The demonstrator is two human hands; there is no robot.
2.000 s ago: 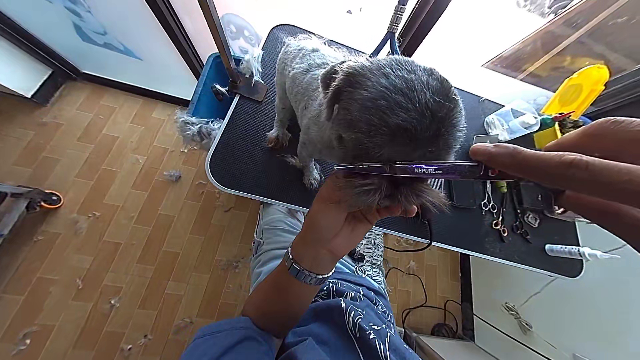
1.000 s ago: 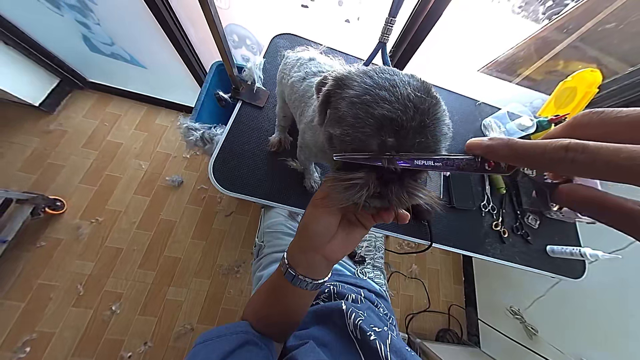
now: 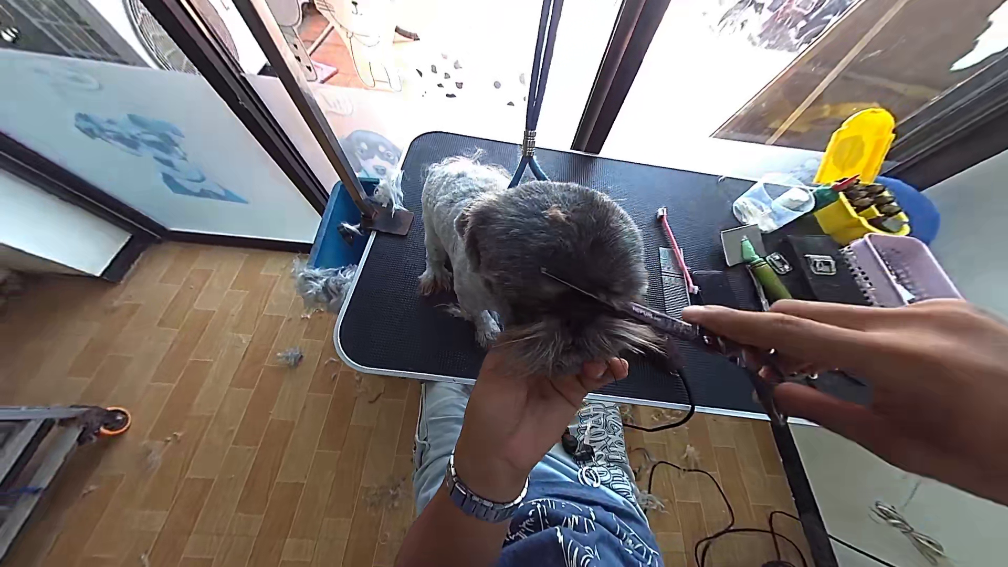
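A small grey dog (image 3: 551,236) stands on a black grooming table (image 3: 409,315), its head turned toward me. From below, my left hand (image 3: 528,402) cups the chin and the long brownish muzzle hair, fingertips curled up at the right side. My right hand (image 3: 858,362) holds grooming scissors (image 3: 665,321) by the handles, which are partly hidden by the fingers. Their dark blades lie slantwise across the dog's face, tips up and left near the brow. Whether the blades are parted is unclear. A blue grooming loop (image 3: 535,102) hangs down behind the dog's head.
On the table's right are a pink-handled comb (image 3: 677,252), a clear plastic container (image 3: 772,203), a green bottle (image 3: 764,272), a yellow case (image 3: 854,153) and a mauve basket (image 3: 906,268). A blue bin (image 3: 335,228) and metal post (image 3: 303,102) stand left. Cords (image 3: 709,504) lie on the floor.
The scissors have swung from nearly level to slanting, tips up and left. My right hand is lower relative to the dog's head. My left hand still supports the chin. The view has tilted upward.
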